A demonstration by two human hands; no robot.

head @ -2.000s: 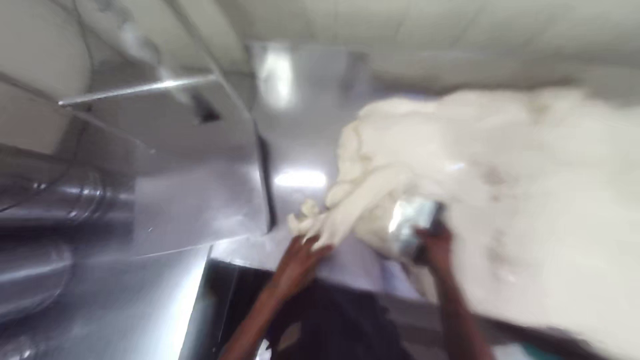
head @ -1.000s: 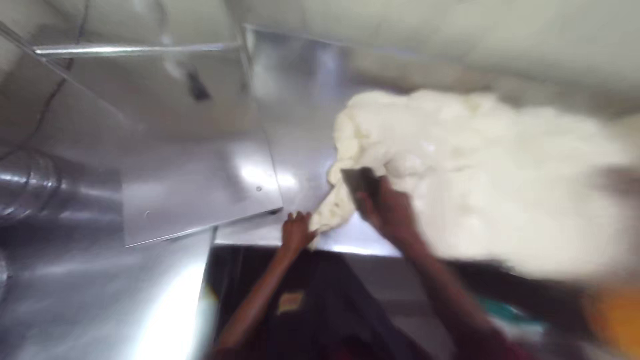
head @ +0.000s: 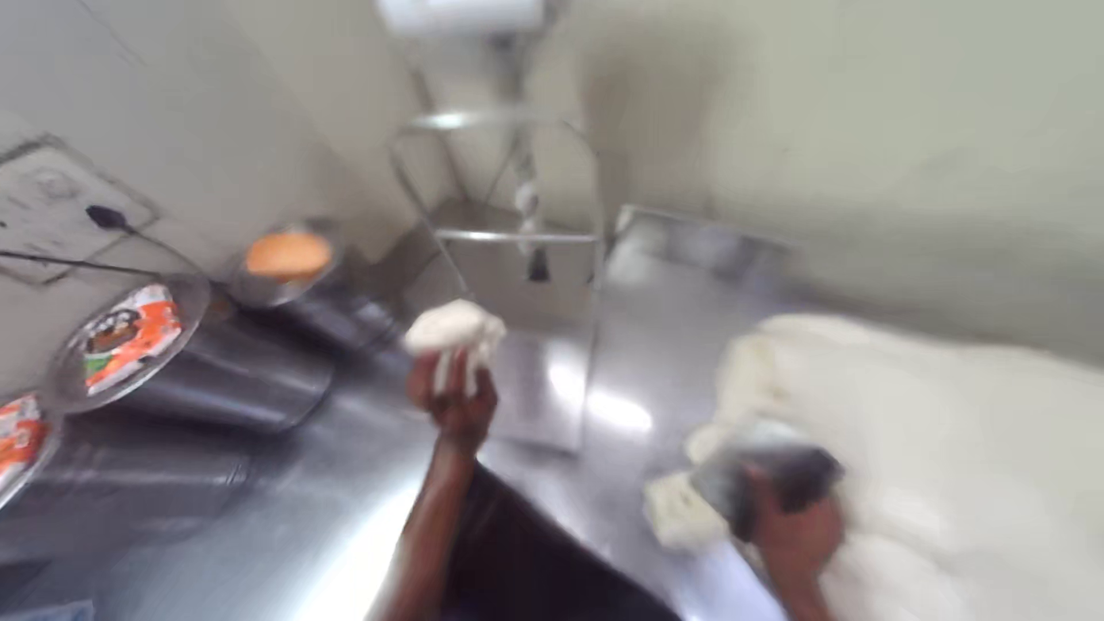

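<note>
My left hand (head: 457, 392) holds a lump of white dough (head: 454, 328), raised over the flat metal plate of a scale-like stand. In my right hand (head: 798, 526) is a dough scraper (head: 759, 474) with a metal blade and a dark handle, blurred by motion. The blade is at the left edge of a large mass of dough (head: 966, 431) spread on the steel table. A smaller cut piece of dough (head: 681, 511) lies just left of the scraper.
A metal plate (head: 526, 388) with a tubular frame (head: 517, 235) stands at centre. Steel canisters (head: 233, 371) line the left side, with packets and something orange on top. A plug (head: 105, 216) and cable are at the wall socket. The steel table (head: 647, 345) meets the wall behind.
My left hand has left the dough's edge and moved left with a lump in it. The scraper is lower at the dough's left edge. The view has swung left and up.
</note>
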